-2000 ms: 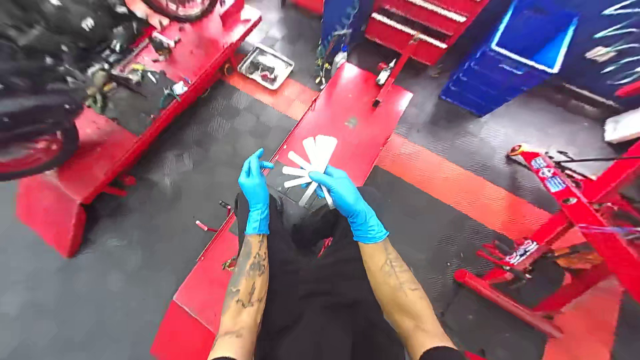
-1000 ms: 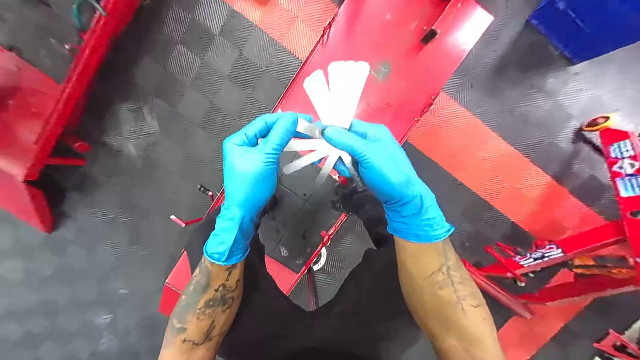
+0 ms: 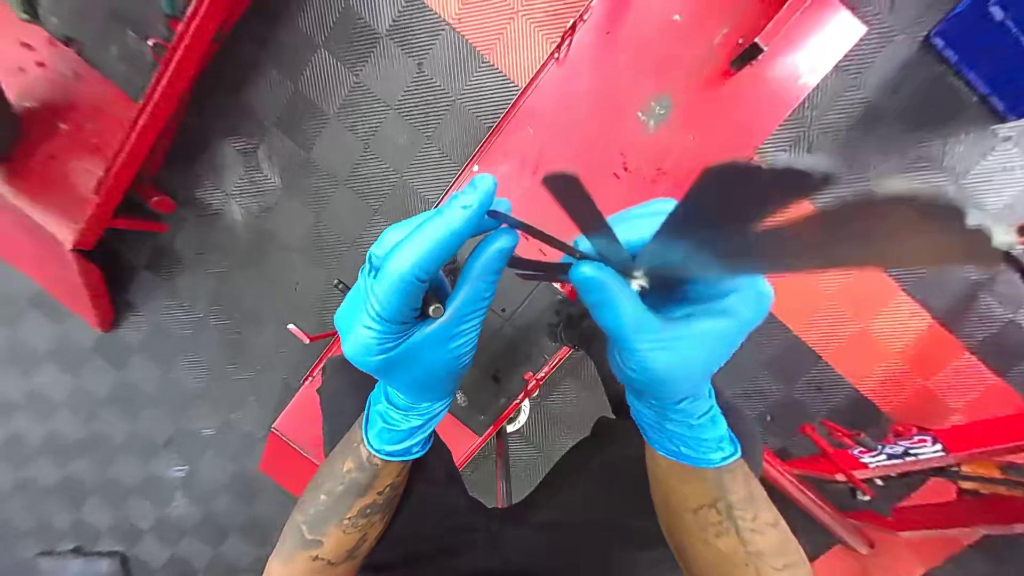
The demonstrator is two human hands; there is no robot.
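Observation:
A feeler gauge set (image 3: pixel 588 220), its thin metal blades fanned out and looking dark, sits in my right hand (image 3: pixel 672 320), gloved in blue. Thumb and fingers pinch it near its pivot screw. Several blades are blurred toward the right. My left hand (image 3: pixel 428 308), also in a blue glove, has a short dark rod with a metal end (image 3: pixel 433 307) tucked in its curled fingers. Its thumb and index fingertips are at the tip of one narrow blade; whether they grip it I cannot tell.
Below the hands lies a long red metal lift platform (image 3: pixel 640 104). Another red lift (image 3: pixel 152 120) stands at the left. A blue bin (image 3: pixel 984 56) is at the upper right, and a red metal frame (image 3: pixel 904 456) at the lower right. The floor has black and red tiles.
The fanned blades looked bright a second ago and look dark now, with some swung out to the right. My hands are slightly farther apart than one second ago.

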